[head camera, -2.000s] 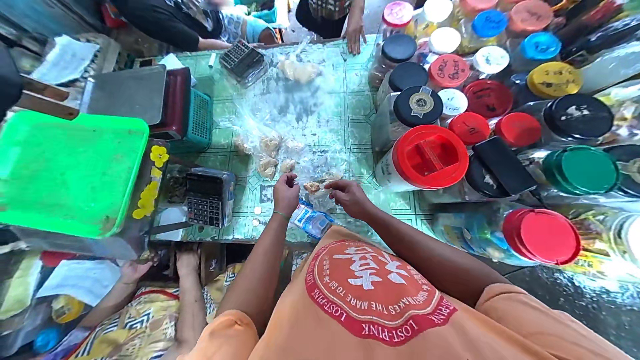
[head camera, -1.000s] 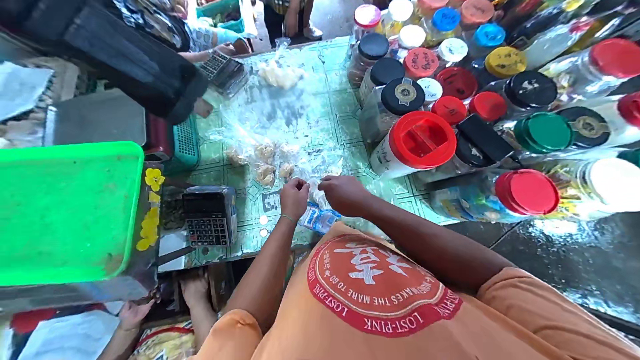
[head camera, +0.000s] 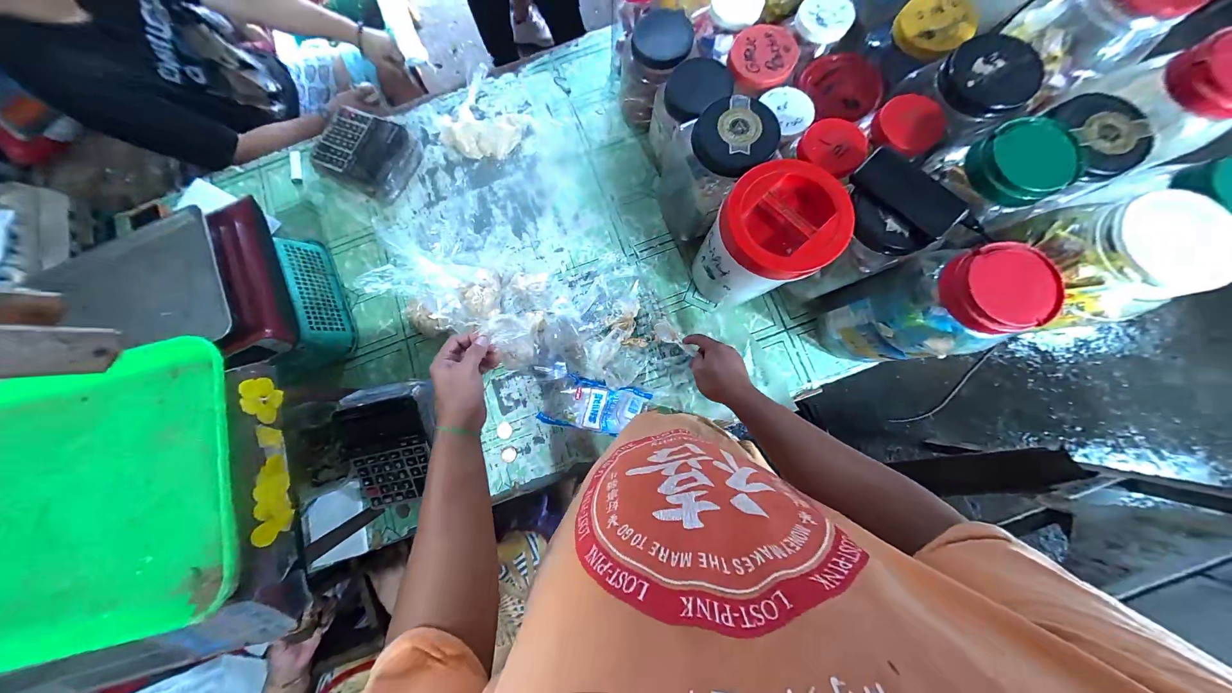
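My left hand (head camera: 462, 371), with a thin green band at the wrist, pinches the edge of a clear plastic bag at the left of a cluster of small knotted bags (head camera: 515, 313) with pale contents. To the right of that cluster, my right hand (head camera: 717, 369) has its fingers closed on a bit of clear plastic. Between the hands lie small bags with orange-brown bits (head camera: 628, 327). A blue and white printed packet (head camera: 608, 406) rests at the near table edge, close to my shirt. Two coins (head camera: 507, 443) lie below my left hand.
Many lidded jars (head camera: 780, 217) crowd the right side. At left stand a green tray (head camera: 106, 510), a teal basket (head camera: 313, 294) and a calculator (head camera: 390, 467). Another wrapped calculator (head camera: 361, 144) and a bag of pale pieces (head camera: 481, 135) lie farther back. A person in black leans at the far left.
My hands were close together over the near part of the table and are now well apart, the left one beside the knotted bags. The dark object at upper left has gone from view.
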